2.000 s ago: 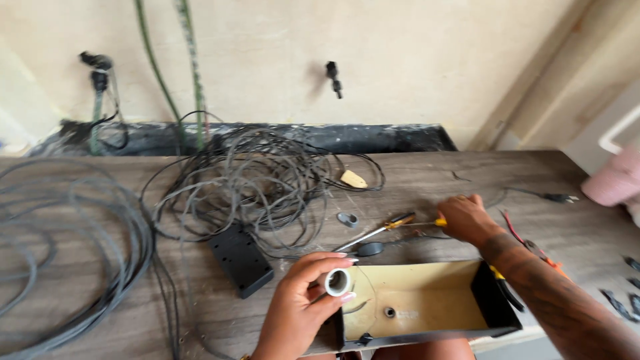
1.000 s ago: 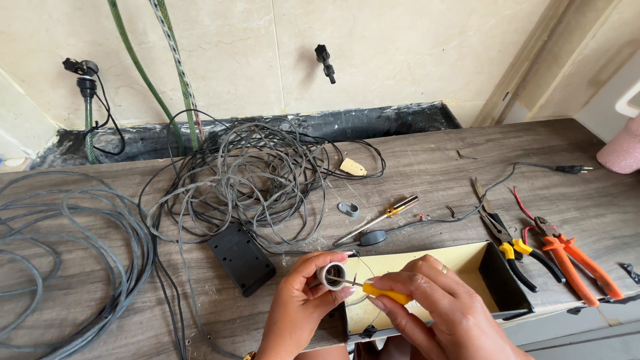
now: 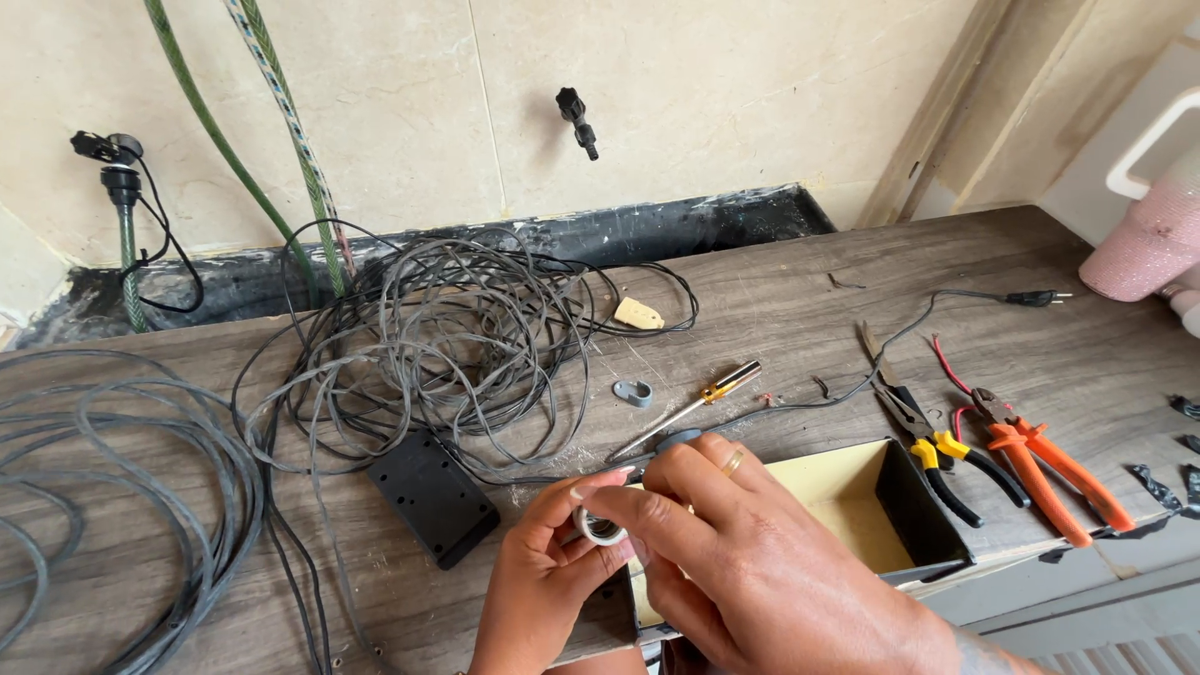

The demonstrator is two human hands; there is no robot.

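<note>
My left hand (image 3: 553,572) grips a small grey-white cylindrical fitting (image 3: 600,528), with its round open end facing up. My right hand (image 3: 712,534) is curled close against the fitting's right side, a ring on one finger. Its fingers close around a small yellow-handled screwdriver that the hand almost wholly hides, so its tip cannot be made out. Beneath both hands lies an open rectangular box (image 3: 923,525), black outside and cream inside. Just beyond them, a screwdriver with an amber handle (image 3: 731,382) rests on the wood-look surface beside a grey plastic clip (image 3: 633,393).
Tangled dark cable (image 3: 422,347) and looped grey cable (image 3: 141,450) cover the left side. A black perforated block (image 3: 433,497) lies left of my hands. Yellow-black pliers (image 3: 937,459) and orange-handled pliers (image 3: 1050,469) lie right, near a plug (image 3: 1036,298) and pink tumbler (image 3: 1144,234).
My right hand, over the tools at the right two seconds ago, came to the fitting with the yellow-handled screwdriver. It now covers more of the fitting and tool than one second ago.
</note>
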